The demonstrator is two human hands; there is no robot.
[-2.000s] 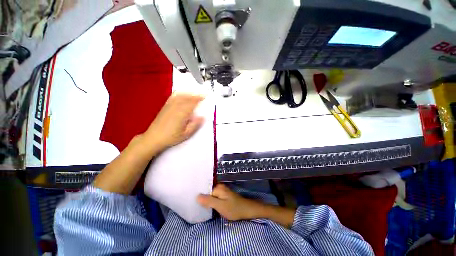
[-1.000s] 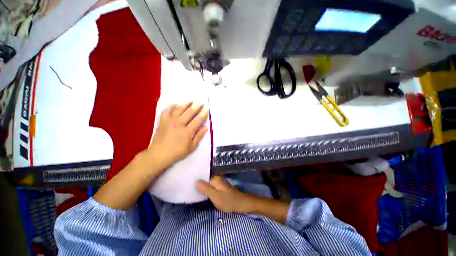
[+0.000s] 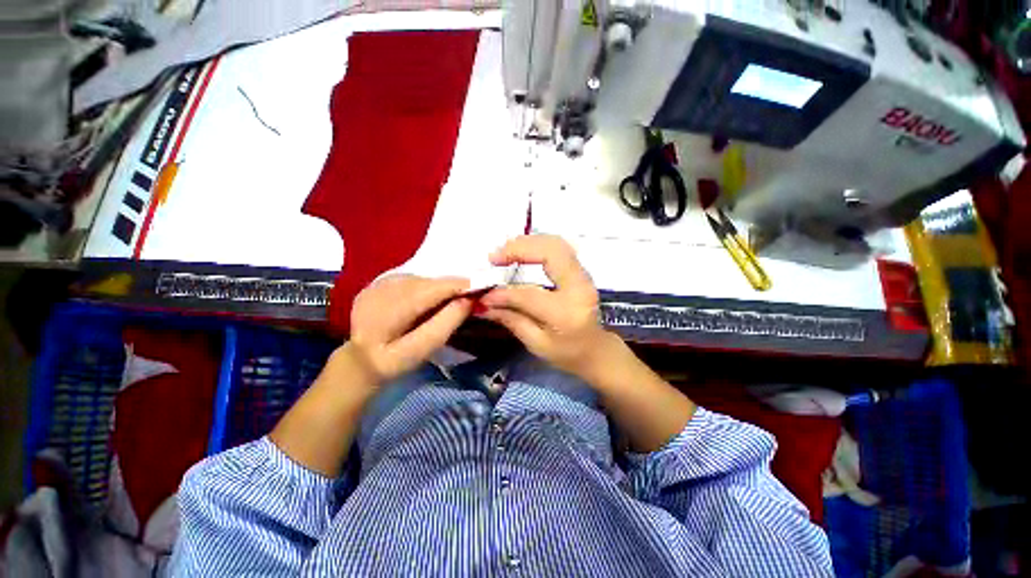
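Observation:
A garment panel lies pale side up [image 3: 481, 186] on the white table, its upper end under the needle area of the sewing machine [image 3: 724, 79]. A red panel [image 3: 396, 147] lies to its left, reaching over the table's front edge. My left hand [image 3: 407, 322] and my right hand [image 3: 554, 299] meet at the table's front edge. Both pinch the lower edge of the pale-sided panel, where a bit of red shows between the fingertips. The fingers hide part of the cloth.
Black scissors [image 3: 653, 186] and yellow snips [image 3: 738, 248] lie right of the needle. A yellow-edged packet [image 3: 961, 282] is at the far right. Blue baskets [image 3: 223, 390] with red and pale pieces stand below the table. A dark thread [image 3: 259, 111] lies at left.
My left hand has left its flat place on the pale panel and joined my right hand, which has risen to the table edge. The panel's lower edge is now pinched. The camera view has shifted.

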